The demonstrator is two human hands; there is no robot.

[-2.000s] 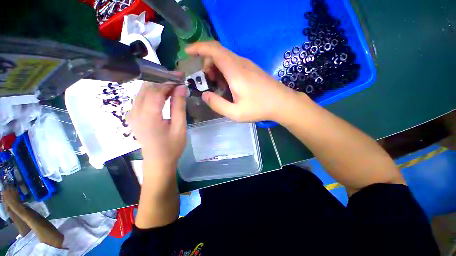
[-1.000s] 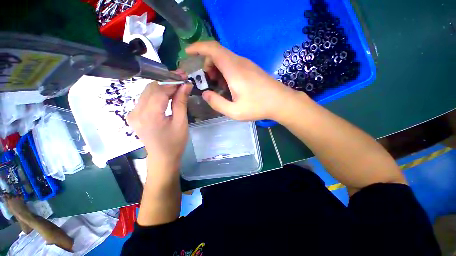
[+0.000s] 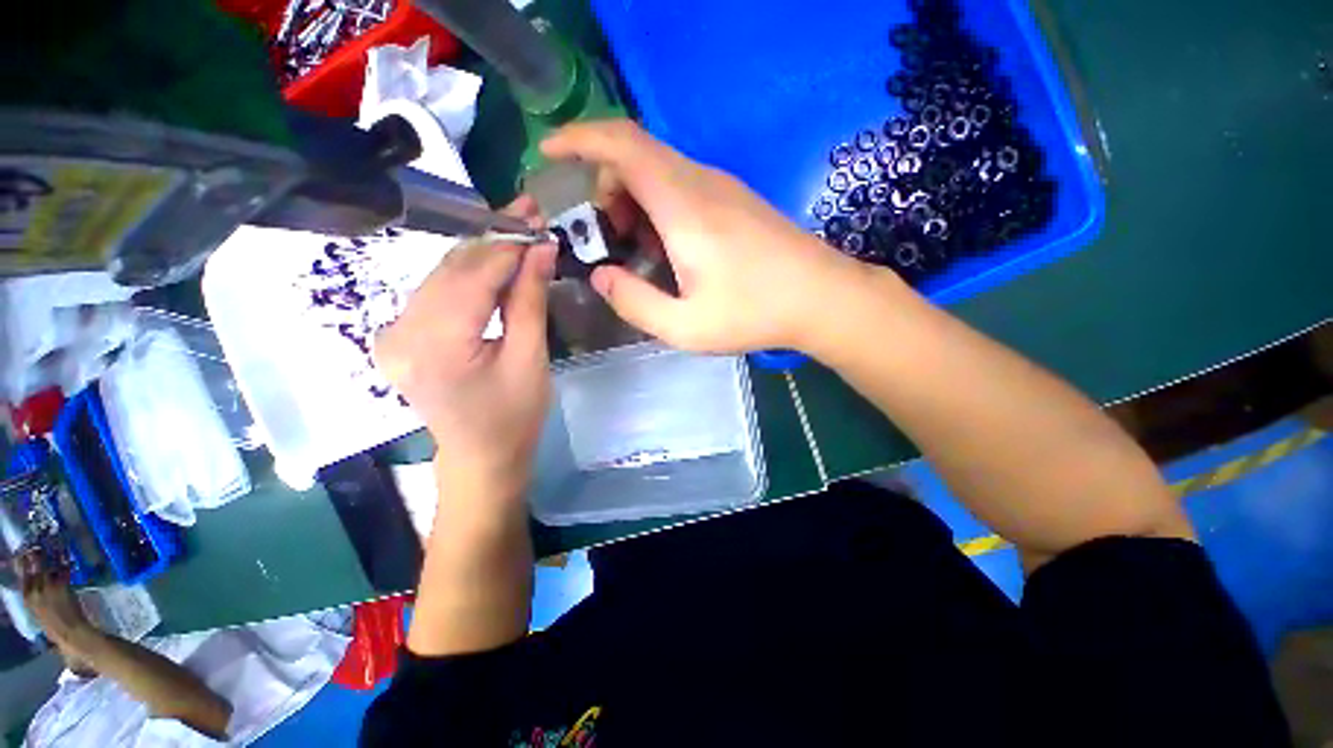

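My left hand (image 3: 475, 344) pinches a thin metal pin (image 3: 529, 235) between thumb and fingertips, at the notch of the small silver fixture (image 3: 582, 231). The steel ram (image 3: 453, 209) of the bench press ends close beside those fingertips. My right hand (image 3: 702, 256) curves around the fixture's other side, with thumb and forefinger spread against it. Its inner fingers are partly hidden, so anything under them cannot be seen. The clear plastic box (image 3: 665, 490) with loose pins lies just below both hands.
A blue bin (image 3: 731, 88) with heaped black rings is at the upper right. A white tray (image 3: 263, 380) with pin-and-ring pieces is left of the press. A red bin (image 3: 344, 73) stands behind it. A green column (image 3: 556, 88) rises behind the hands. Another person's arm (image 3: 139, 680) is at lower left.
A pin pointing left from my left fingertips a second ago now shows only as a short bit at the fixture. My right hand has barely moved. The other person's arm has shifted slightly.
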